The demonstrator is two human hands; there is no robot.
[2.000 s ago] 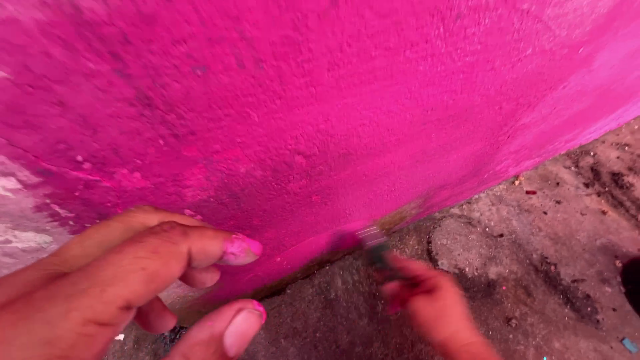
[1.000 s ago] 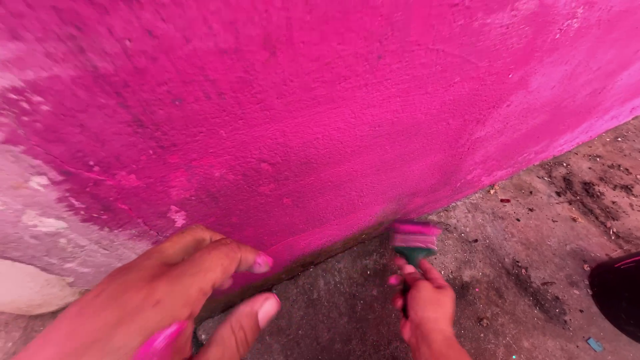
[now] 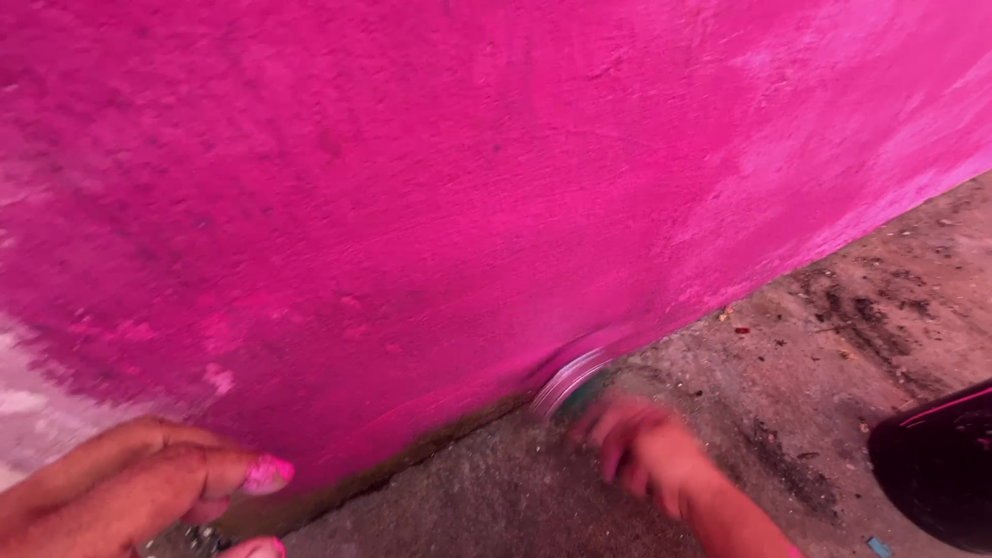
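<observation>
A blurred paintbrush [image 3: 570,387] with a dark green handle is gripped in my right hand [image 3: 647,449], its bristles at the foot of the pink-painted wall [image 3: 465,232]. Bristles and fingers are too smeared by motion to show detail. My left hand [image 3: 147,480], pink paint on its fingertips, is at the lower left in front of the wall, fingers apart and holding nothing; part of it lies beyond the frame. Along the wall's bottom edge runs a brownish strip without pink [image 3: 434,449].
At the right edge stands a dark container [image 3: 938,473] with a pink streak on it. The rough concrete floor [image 3: 744,403] bears dark stains, crumbs of debris and a small blue scrap [image 3: 879,547]. Paler, patchy wall surface [image 3: 23,403] shows at the far left.
The paintbrush, seen sharply and just off the wall a second ago, is now blurred against the wall's foot. The dark container shows more than it did two seconds ago.
</observation>
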